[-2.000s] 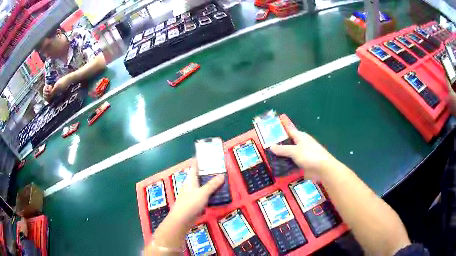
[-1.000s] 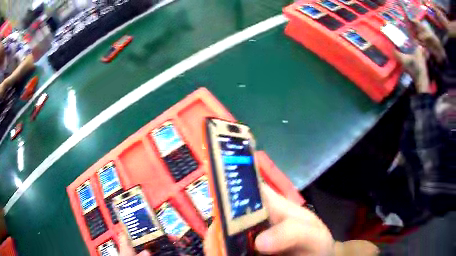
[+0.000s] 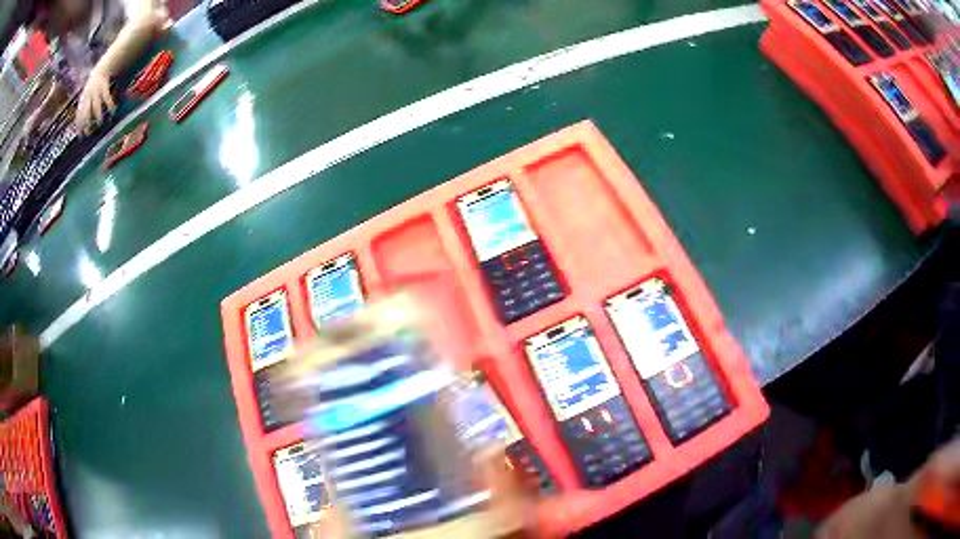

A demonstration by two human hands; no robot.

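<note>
My left hand, mostly hidden and blurred, holds a keypad phone close to the camera, over the lower left of the red tray; its lit screen shows lines of text. My right hand, cut off by the bottom right corner, holds an orange-red thing, likely the side of the other phone. The tray holds several lit phones, such as one in the back row and one at the front right. Two back-row slots show no phone.
More red trays of phones stand at right and lower left. A white strip crosses the green surface. Loose orange-red pieces lie beyond it, near a person's hand and a dark tray edge.
The view has shifted, so the tray stands further right. The left phone is now nearer the camera. The right hand has gone from the middle to the bottom right corner.
</note>
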